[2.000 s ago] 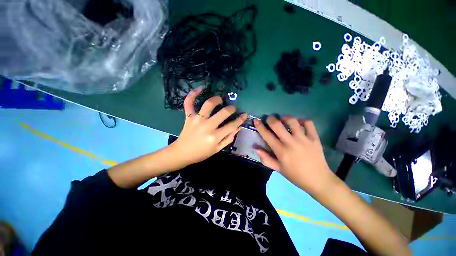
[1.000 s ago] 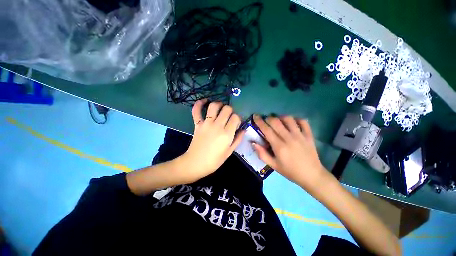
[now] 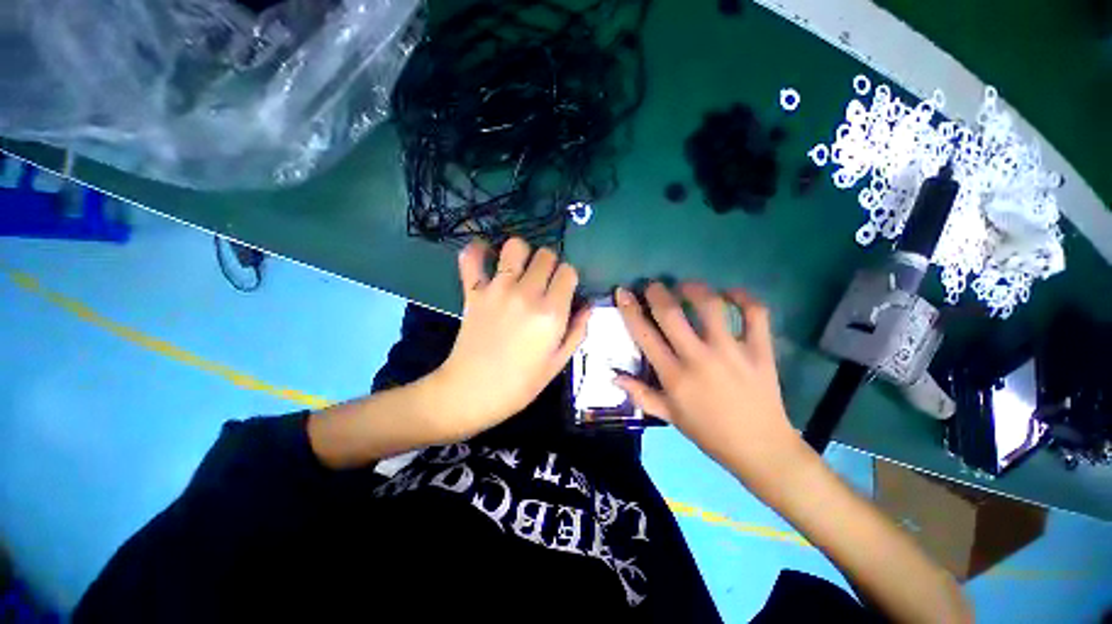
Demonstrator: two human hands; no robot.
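Note:
A black-framed device housing [image 3: 606, 366] with a bright white middle lies at the bench's near edge, between my hands. My left hand [image 3: 518, 329] is on its left side, thumb and index finger at the frame. My right hand [image 3: 713, 366] grips its right side, fingers at the top corner and thumb on the white face. The far rim is partly hidden by fingertips. A tangled heap of black seals or cords [image 3: 512, 116] lies just beyond my left hand. A single white ring [image 3: 580, 213] lies beside the heap.
A clear plastic bag [image 3: 244, 98] lies left. Small black round parts [image 3: 734, 159] and a pile of white rings [image 3: 878, 152] lie beyond my right hand. A handheld tool [image 3: 880, 323] and housings [image 3: 1012, 414] lie right. A cardboard box [image 3: 933, 512] stands below the bench.
The housing has turned between my hands, first tilted, now nearly upright in view. Both hands stay on it. The view has shifted slightly.

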